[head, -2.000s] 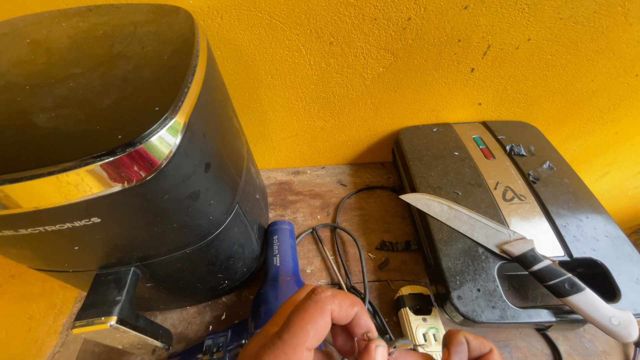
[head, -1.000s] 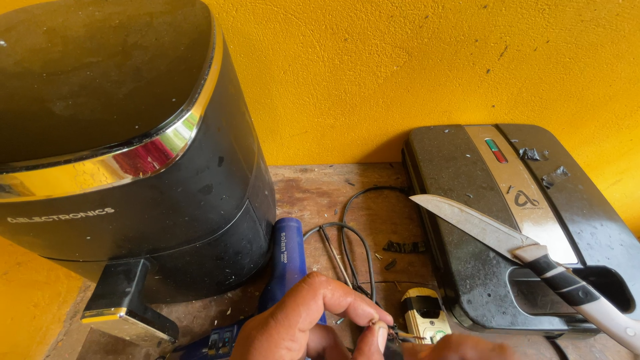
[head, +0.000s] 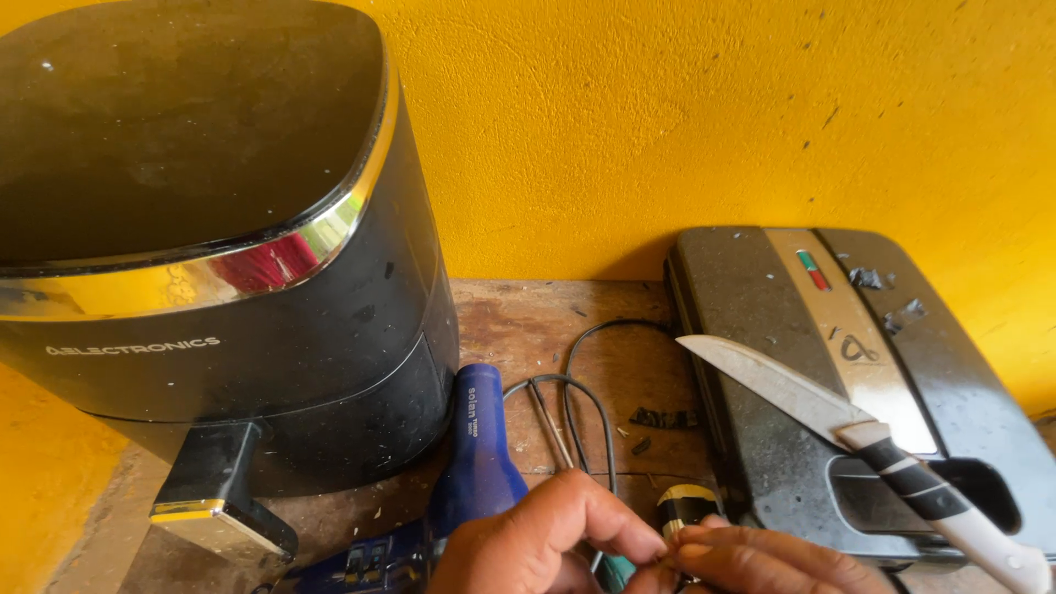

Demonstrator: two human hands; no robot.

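Note:
At the bottom centre my left hand (head: 540, 540) and my right hand (head: 771, 561) meet at the fingertips, pinching something small that the fingers mostly cover. Behind my left hand lies a blue hair dryer (head: 478, 454). A dark cable (head: 609, 421) loops on the wooden surface beyond my hands, and a thin metal rod (head: 551, 422) lies among its loops. Just behind the fingertips is a pale and black object (head: 686, 502), partly hidden. A green thing (head: 615, 571) shows below the fingers. A knife (head: 771, 388) with a white and black handle rests on the sandwich maker (head: 742, 330), blade pointing left.
A large black air fryer (head: 330, 355) with a shiny gold band stands at the left, its handle (head: 210, 487) facing forward. A yellow wall (head: 536, 148) rises behind the wooden surface (head: 528, 318). Scraps of black tape (head: 662, 418) lie on the wood and on the sandwich maker.
My right hand has come in closer, and its fingers now meet those of my left hand over the small thing. The pale and black object behind them is more covered than before.

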